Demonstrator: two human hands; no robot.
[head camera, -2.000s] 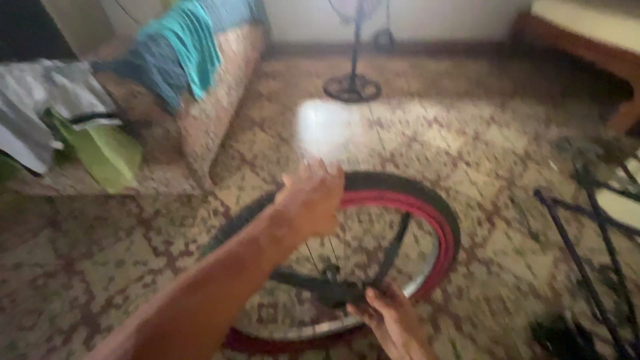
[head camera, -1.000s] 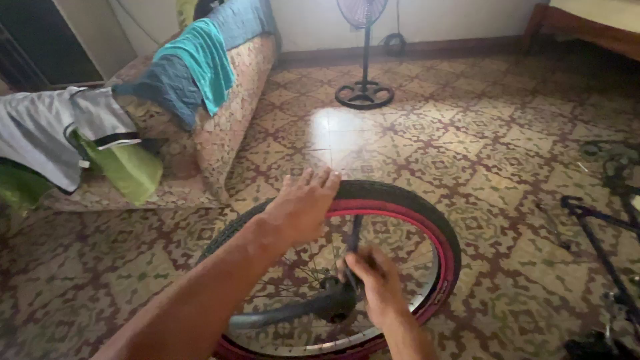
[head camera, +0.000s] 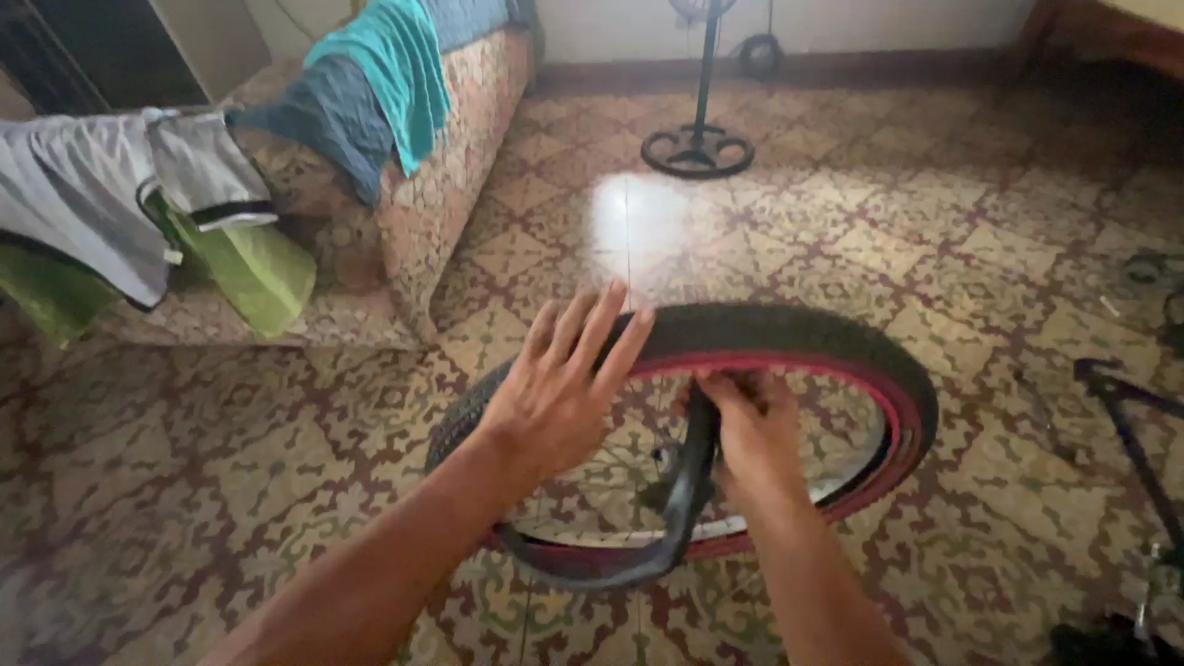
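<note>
A bicycle wheel with a black tire edged in red stands tilted in front of me. My left hand rests on the tire's upper left, fingers spread and extended. A dark rubber inner tube hangs in a loop across the spokes and over the lower rim. Its upper end meets my right hand, whose bent fingers hold it against the inner side of the red edge near the top. The fingertips of my right hand are partly hidden behind the rim.
A sofa draped with clothes and a turquoise cloth stands at the left. A pedestal fan's base is on the patterned tile floor ahead. At the right edge lies part of a dark bicycle frame.
My right hand has moved up from near the hub to the upper rim, with the inner tube. The tube's loop hangs differently. My left hand stays on the tire, its fingers now more spread.
</note>
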